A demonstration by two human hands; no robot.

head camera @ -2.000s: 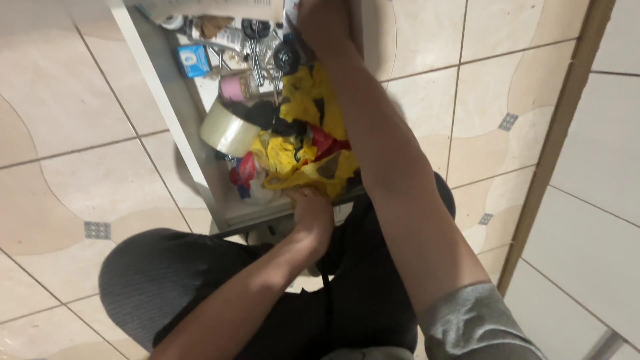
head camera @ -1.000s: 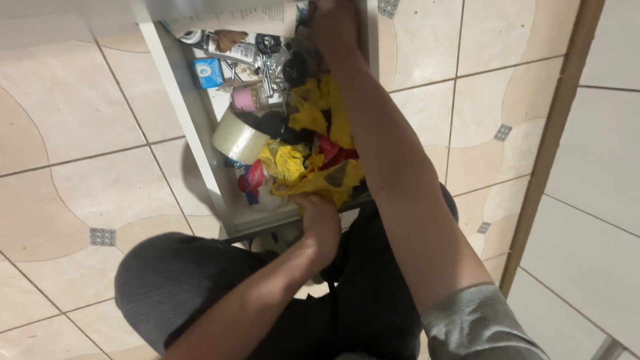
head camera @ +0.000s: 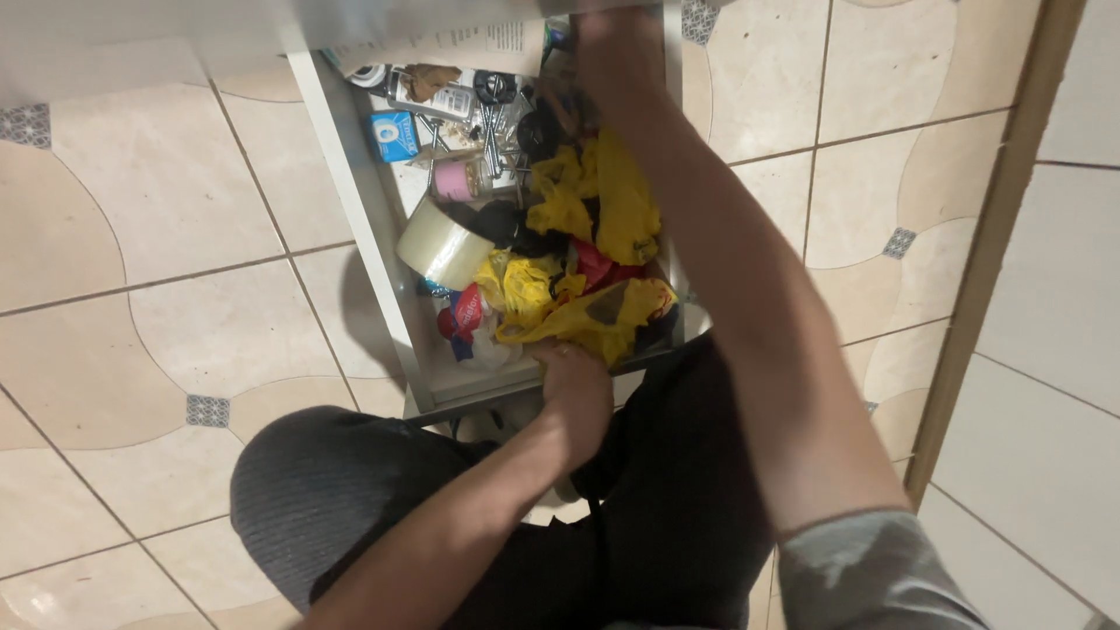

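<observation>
An open drawer (head camera: 341, 210) full of small things lies below me. At its near edge is my left hand (head camera: 573, 385), its fingertips hidden at the front rim beside a yellow plastic bag (head camera: 586, 319). My right hand (head camera: 621, 48) reaches deep into the far right corner; its fingers are out of sight, and whether they hold anything cannot be told. More yellow plastic (head camera: 626, 197) lies under my right forearm. A roll of clear packing tape (head camera: 444, 245) leans at the left side, with a pink-labelled jar (head camera: 457, 179), a blue box (head camera: 395, 136) and several screws (head camera: 492, 144) beyond it.
A printed paper (head camera: 455, 48) covers the drawer's far end, under a pale cabinet edge (head camera: 245, 26). A clear bottle (head camera: 435, 94) lies near the paper. My knees flank the drawer front on a tiled floor (head camera: 175, 201). A wooden strip (head camera: 989, 236) runs along the right.
My right hand stays at the drawer's far right, now partly beneath the cabinet edge. My left hand remains at the front rim. The view has shifted slightly.
</observation>
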